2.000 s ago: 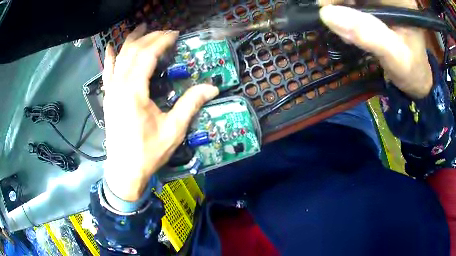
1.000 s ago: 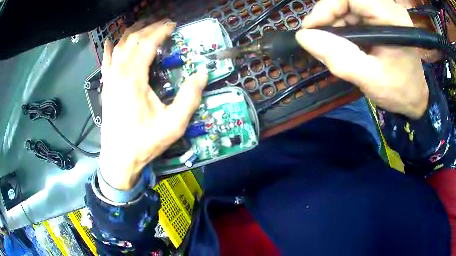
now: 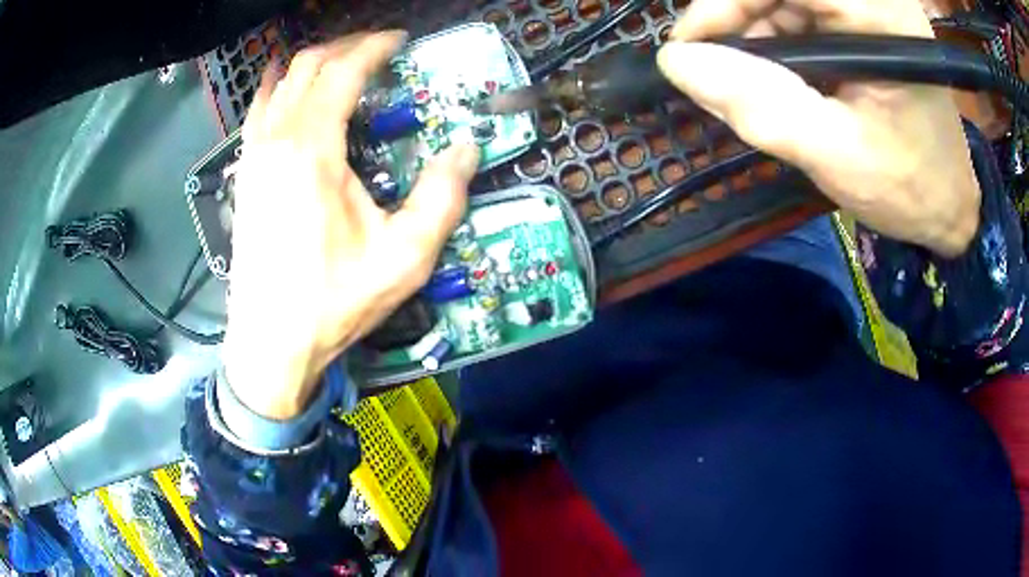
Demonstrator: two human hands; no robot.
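Two green circuit boards sit side by side in grey-black housing halves, the upper board (image 3: 497, 73) and the lower board (image 3: 525, 239). My left hand (image 3: 327, 225) lies over the left part of the upper housing, with thumb and fingers around its board; its palm hides the housing's left end. My right hand (image 3: 835, 124) holds the soldering iron (image 3: 632, 81) by its thick black handle. The blurred tip points left, at the right part of the upper board; whether it touches cannot be told. A blue capacitor (image 3: 395, 120) stands on the upper board.
A dark perforated mat (image 3: 632, 158) lies under the boards, in an orange tray (image 3: 722, 250). Black cables run right from the housings. Bundled black cords (image 3: 107, 338) lie on the green-grey bench (image 3: 135, 169). A yellow basket (image 3: 395, 451) is below the bench edge. A black shape covers the upper left.
The soldering iron has come down and left from above the mat to the upper board. Both boards have shifted slightly. My left hand stays on the upper housing.
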